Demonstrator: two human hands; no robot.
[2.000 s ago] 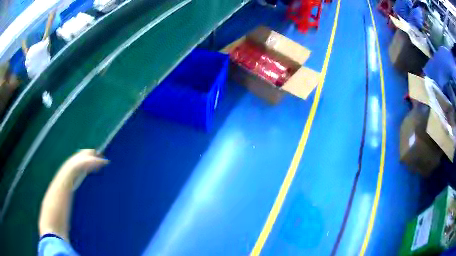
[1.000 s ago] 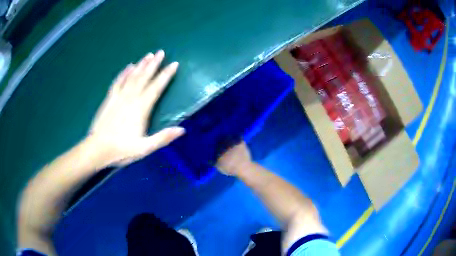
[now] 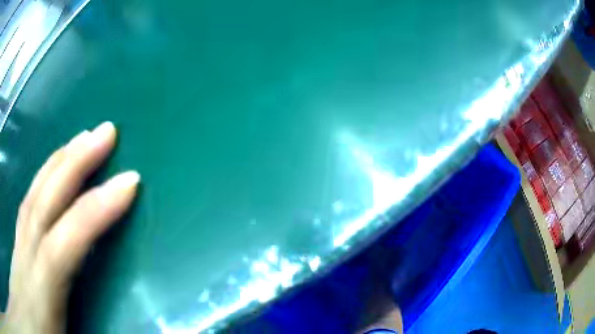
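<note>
My left hand [image 3: 62, 209] rests on or just over the green bench top [image 3: 248, 130] at the left. Its fingers point up and to the right, and nothing shows in it. The blue bin [image 3: 457, 228] is below the bench edge at the lower right. Only a bit of my right arm [image 3: 386, 318] shows at the bottom, over the bin. My right hand itself is hidden, in the dark of the bin or under the bench edge.
A brown carton [image 3: 543, 225] with red packs [image 3: 554, 163] inside stands on the floor at the far right, beside the bin. The worn bench edge [image 3: 417, 176] curves between bench and bin. A pale rail and white shapes are at the top left.
The view has come closer to the bench. My left hand now shows further left. My right hand, seen earlier at the bin, has gone out of sight. The bin and carton appear further right.
</note>
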